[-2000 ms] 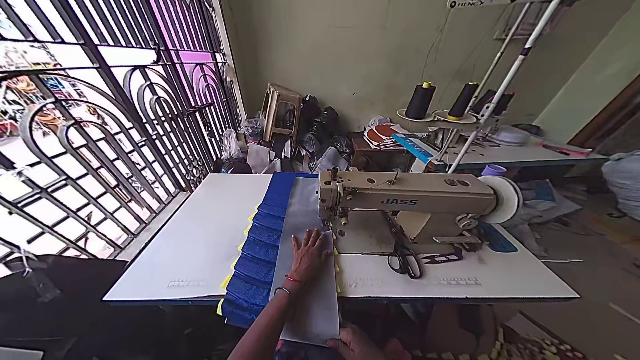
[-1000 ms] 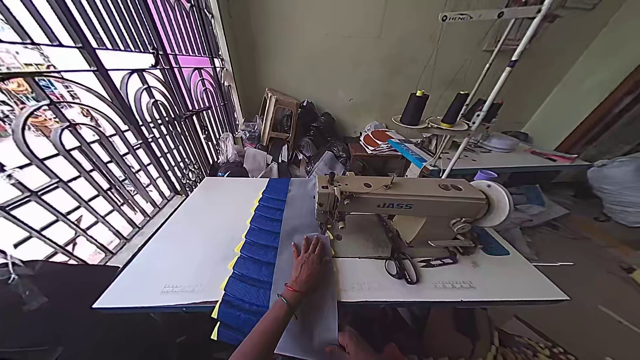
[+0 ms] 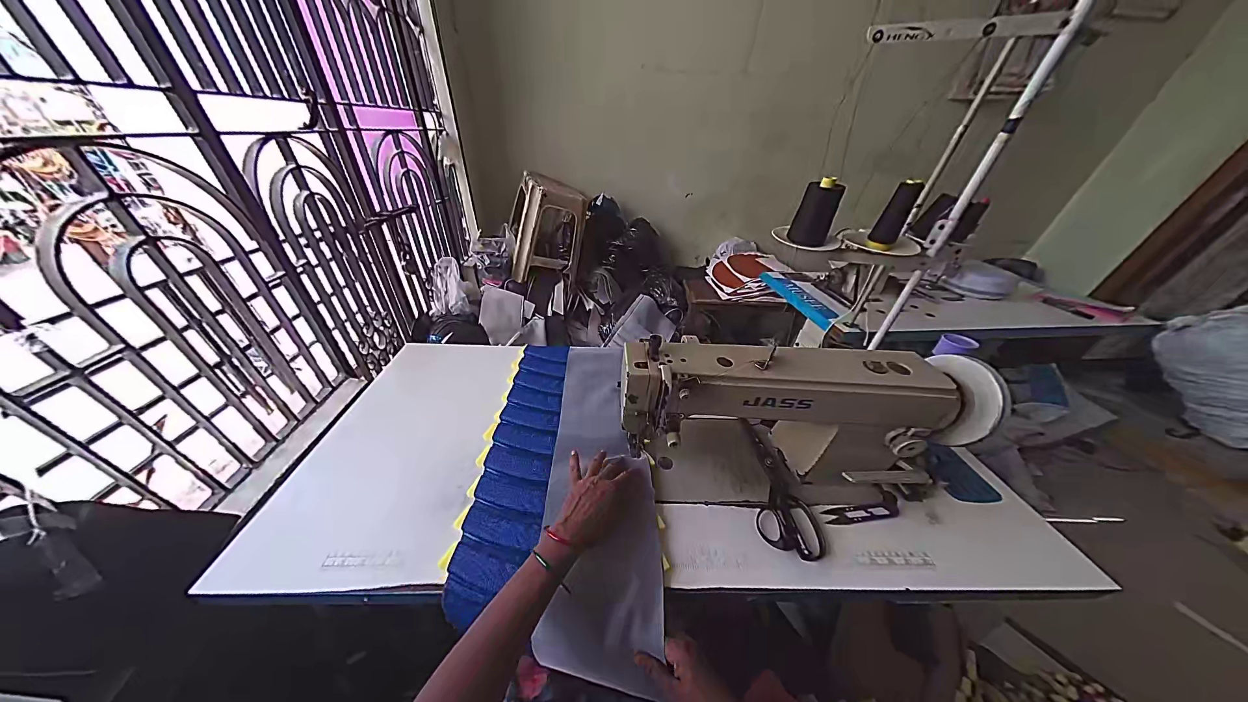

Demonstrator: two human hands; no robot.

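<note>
My left hand lies flat, fingers apart, on a long grey fabric strip just in front of the needle area of a JASS sewing machine. Pleated blue fabric with yellow edging runs along the strip's left side, and small yellow bits show at its right side. Down at the table's front edge, my right hand pinches the strip's lower right edge, thumb on top. Black-handled scissors and thread snips lie right of the strip.
The white sewing table holds the machine. A metal window grille stands at left. Behind are a stool, black plastic bags and thread cones on a stand. A second table stands at back right.
The view has shifted slightly. Both hands keep nearly the same places on the grey strip, and no grasp or release is plain.
</note>
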